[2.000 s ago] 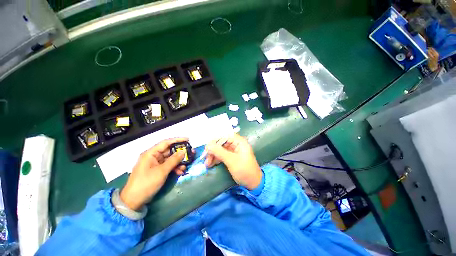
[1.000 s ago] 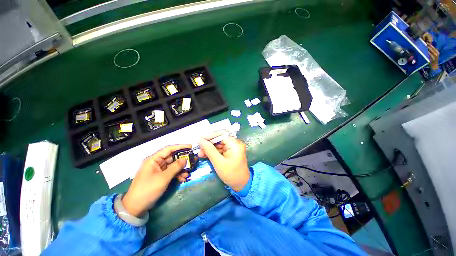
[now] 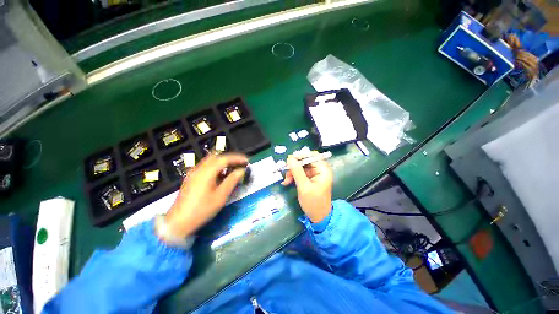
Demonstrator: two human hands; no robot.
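My left hand is blurred and lies just in front of the black tray. A dark electronic module shows partly at its fingertips; the fingers hide the rest. My right hand holds slim pale tweezers between thumb and fingers, right of the tray. The shiny blue-and-white backing sheet lies near the bench edge, below both hands. The tray's pockets hold modules with yellow and white patches, except the front right pocket, which is empty. A white paper strip lies partly under my left hand.
A black box with white paper pieces stands at right, beside a crumpled clear bag. Small white scraps lie left of it. A white packet lies at far left. A blue instrument box stands at upper right.
My left hand has moved up toward the tray with the module, off the backing sheet. My right hand has moved right with the tweezers. More of the backing sheet shows.
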